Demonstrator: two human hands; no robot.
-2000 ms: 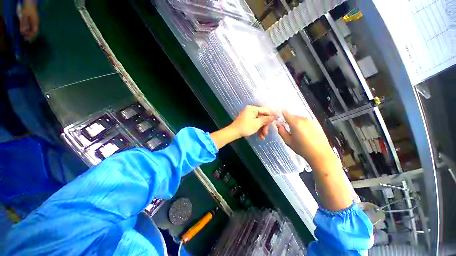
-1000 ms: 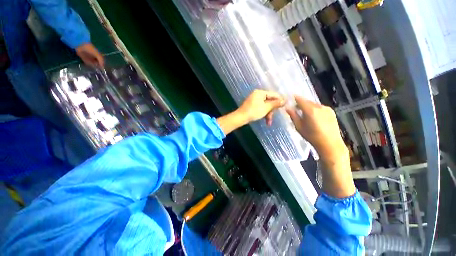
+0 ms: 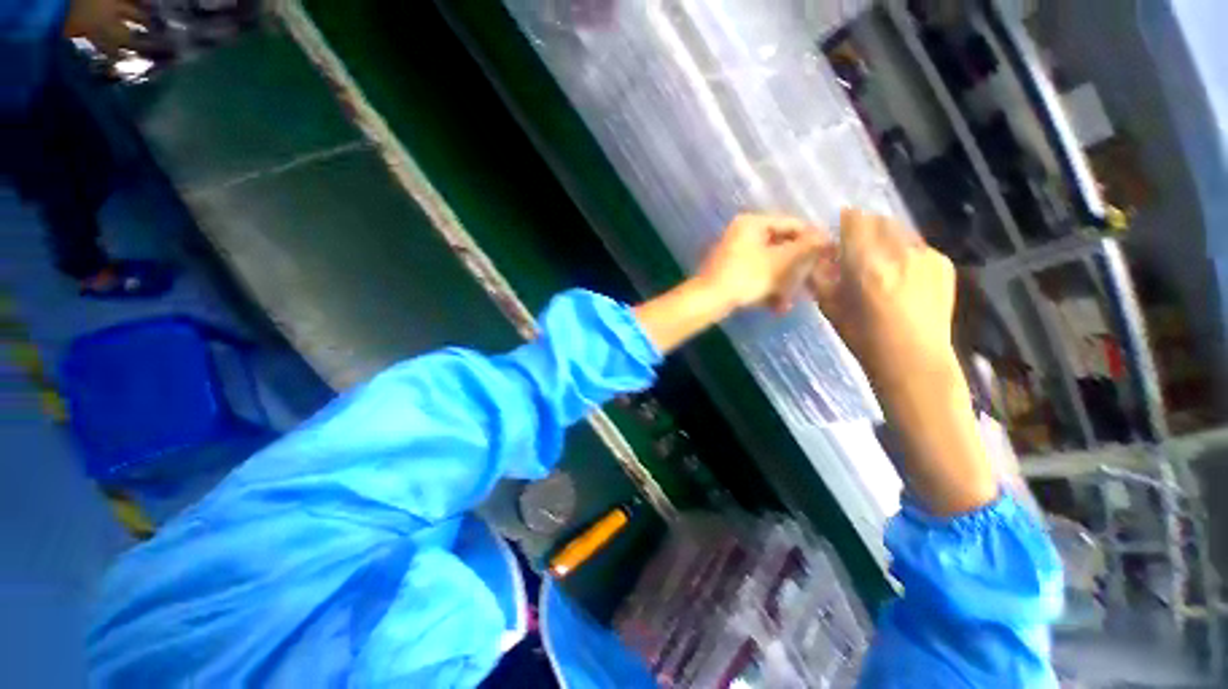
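Observation:
My left hand and my right hand are close together over the stack of clear empty blister trays. Their fingertips nearly meet and are pinched. Whatever may be between the fingers is too small and blurred to tell, and it is unclear whether they touch the top tray.
A tall stack of blister trays with dark red parts stands near me. Beside it lie an orange screwdriver and a round silvery dish. Small dark units sit on the dark green belt. A blue bin stands on the floor.
The view has shifted. The filled tray on the green bench has gone from there, and another person's hand is now at the upper left by shiny parts. My hands stay close together, fingers pinched.

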